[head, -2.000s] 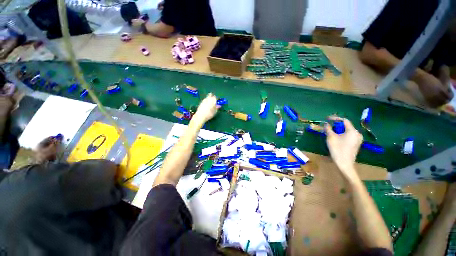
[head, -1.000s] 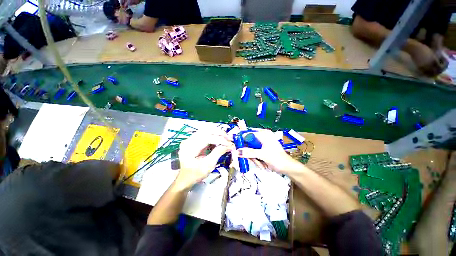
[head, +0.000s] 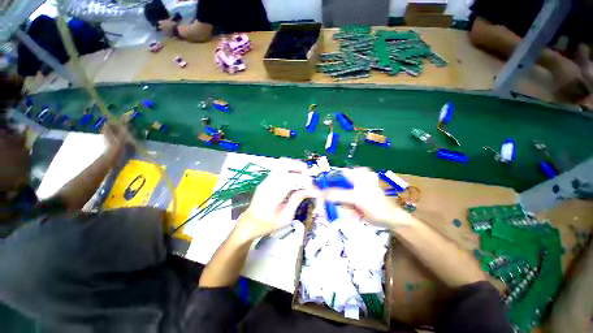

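My left hand [head: 276,200] and my right hand [head: 372,197] are close together above the far end of the open carton [head: 299,278]. Blue battery cells [head: 333,184] are between them, held by my right hand; the fingers are blurred. My left fingertips are at the near side of the cells, and whether they grip one is hard to tell. White slips [head: 344,260] fill the carton. More blue cells [head: 392,180] lie behind my hands, partly hidden.
The green conveyor belt [head: 260,107] carries scattered blue cells with wires. Green strips [head: 227,188] lie on a white sheet at left, beside yellow sheets [head: 195,195]. Green PCB panels [head: 527,253] are stacked right. A neighbour's arm [head: 97,170] reaches in at left. A metal post stands right.
Both hands first came back from the belt to the carton. Since then they have stayed there, moving slightly around the cells. The neighbour's arm at left now reaches toward the belt.
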